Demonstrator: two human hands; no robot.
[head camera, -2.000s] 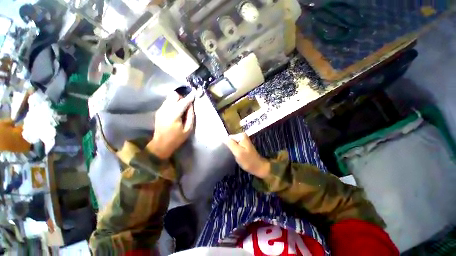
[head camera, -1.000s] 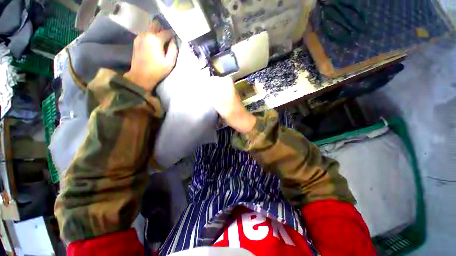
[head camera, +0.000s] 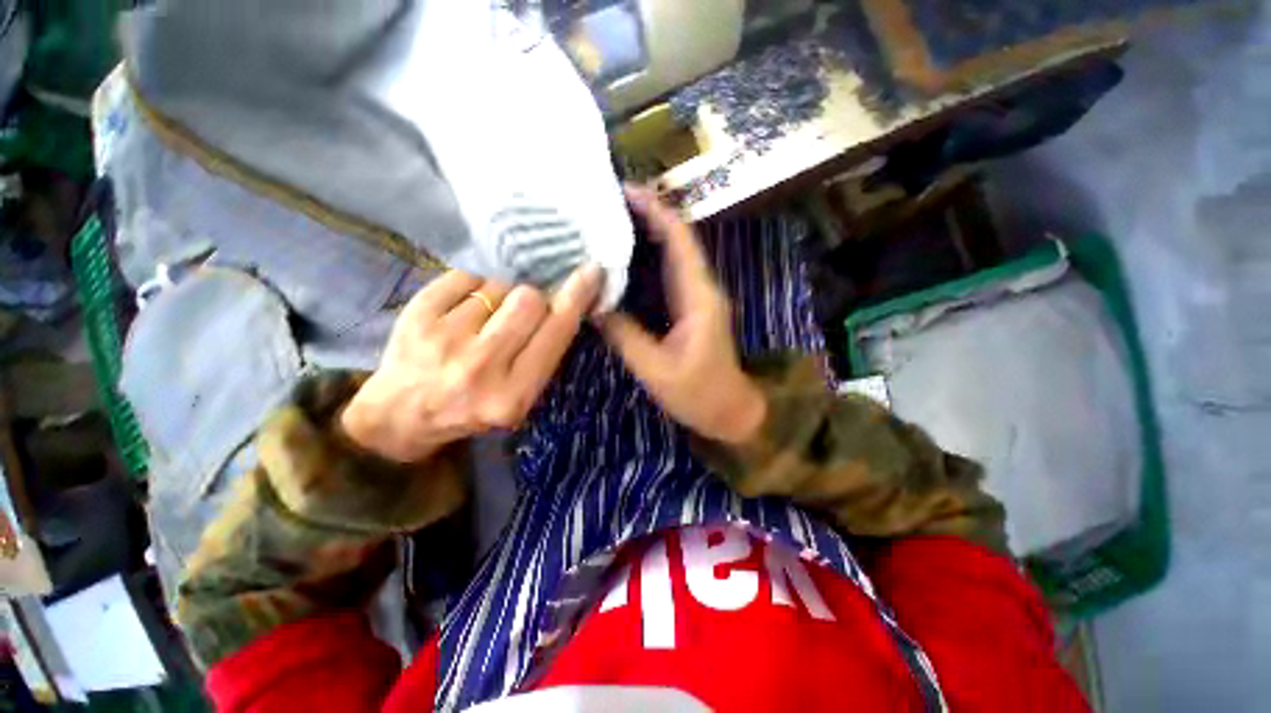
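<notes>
A large pale grey denim panel (head camera: 307, 105) lies over the left side and the machine bed, brightly lit near the machine. A tan-brown seam (head camera: 265, 185) runs across it. My left hand (head camera: 467, 355) pinches the panel's near edge between thumb and fingers, a ring on one finger. My right hand (head camera: 683, 327) is beside the panel's right edge, fingers apart and blurred; whether it touches the cloth is unclear. The cloth plate (head camera: 662, 146) and part of the cream machine head (head camera: 683, 49) show at the top; the needle area is hidden.
Dark lint (head camera: 781, 105) covers the table by the machine. A blue mat (head camera: 1031, 35) lies at the top right. A green crate (head camera: 1146, 418) with grey cloth stands on the floor at right. A striped apron (head camera: 655, 453) covers the lap. Another green crate (head camera: 98, 327) is at left.
The view has tilted down, so the machine sits higher. My left hand has moved from near the needle area to the panel's near edge. My right hand has come off the machine bed toward me.
</notes>
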